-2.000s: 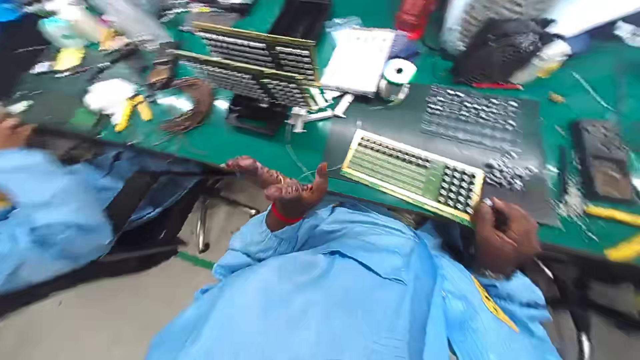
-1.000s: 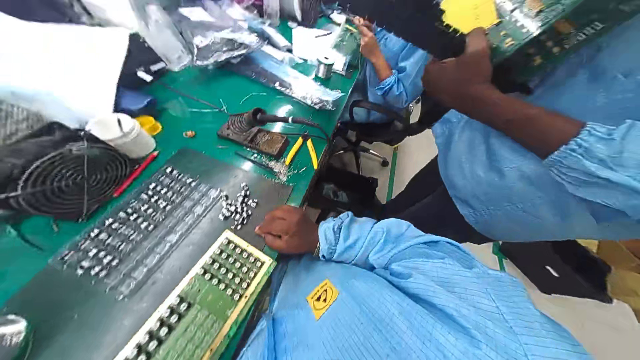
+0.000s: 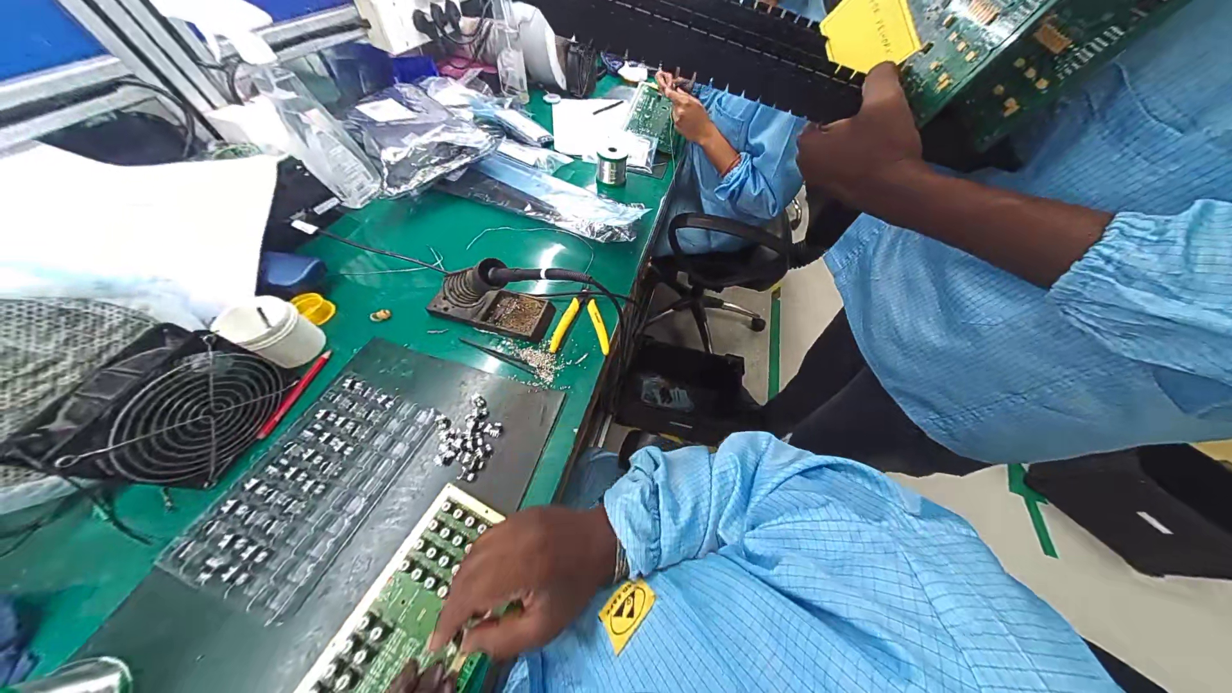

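A green circuit board (image 3: 409, 602) with pale edges and rows of round black components lies tilted across the bottom of the view. Over its near edge is my right hand (image 3: 534, 577), fingers bent down to the board; whether they grip a small part cannot be told. Only dark fingers of my left hand (image 3: 425, 678) show at the bottom edge, on the board close to my right fingertips. Beside the board, a clear plastic tray (image 3: 308, 491) holds rows of small black components on a dark mat (image 3: 144, 626). A heap of loose small components (image 3: 469, 438) lies near the tray.
A soldering iron (image 3: 496, 274) rests in its stand, near yellow-handled pliers (image 3: 580, 322), tweezers (image 3: 498, 355) and clippings. A fan (image 3: 207, 409), red pen (image 3: 295, 395) and white cup (image 3: 269, 330) stand left. A co-worker's hand (image 3: 861, 140) carries a large board assembly at right; another person sits beyond.
The view has swung far to the right since the oldest frame. My right hand has moved from the board's end corner onto its component area, and my left fingers now show there.
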